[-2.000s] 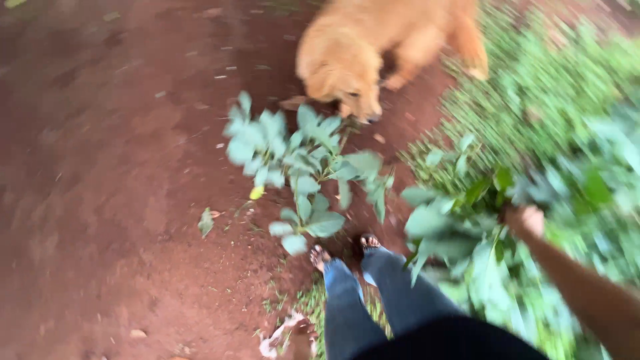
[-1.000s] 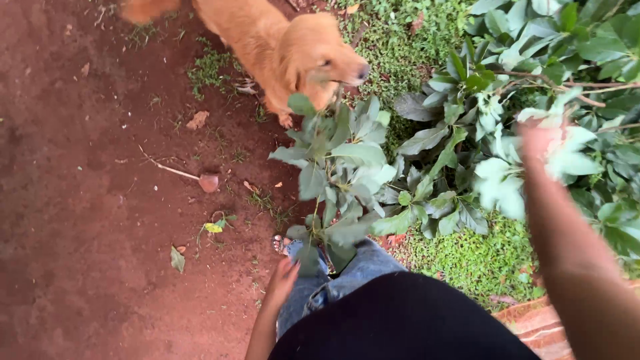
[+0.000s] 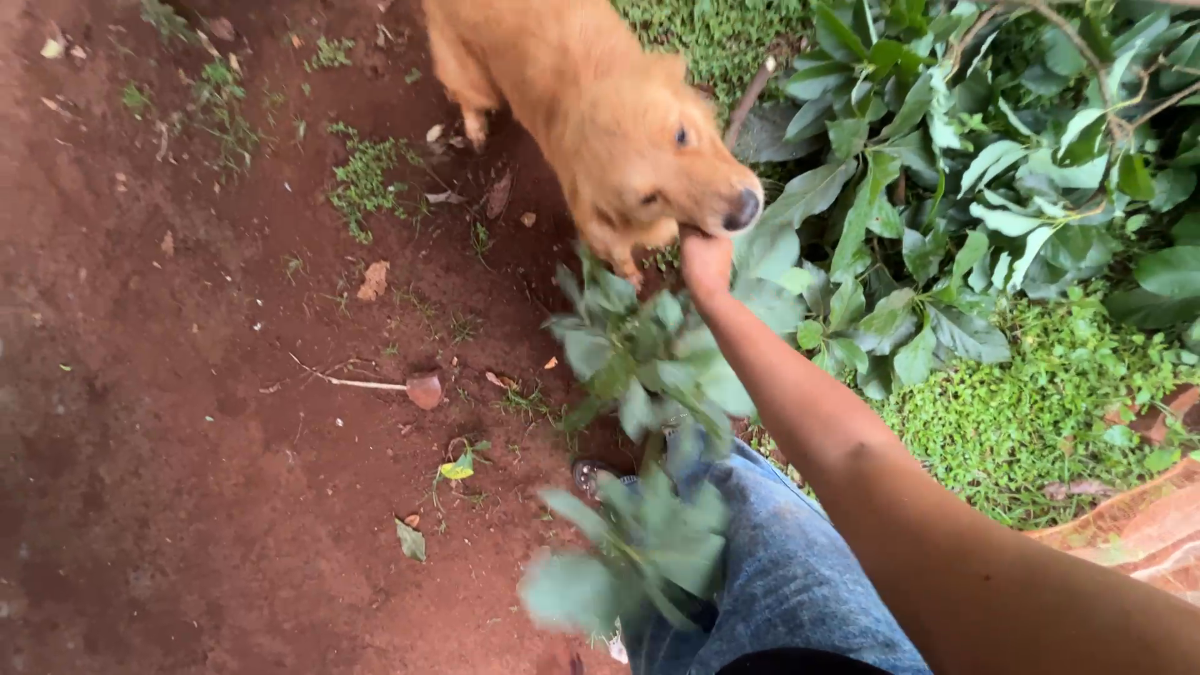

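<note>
My right hand [image 3: 708,264] reaches to the mouth of a golden-tan dog [image 3: 619,131], its fingers hidden at the muzzle, so whether it grips anything does not show. Below and beside the hand is a cut leafy branch [image 3: 647,366] with broad green leaves, blurred in part. More blurred leaves [image 3: 647,553] lie over my jeans [image 3: 797,553], near one sandalled foot [image 3: 591,473]. My left hand is not visible.
A heap of leafy branches [image 3: 994,187] fills the upper right, beside low green ground plants [image 3: 1012,412]. Orange netting [image 3: 1144,525] lies at the right edge. On the red soil are a thin stick [image 3: 361,382] and a yellow leaf [image 3: 457,470].
My right hand has moved from over the leaf heap to the dog's mouth. My left hand, seen by the branch a second ago, has gone from view.
</note>
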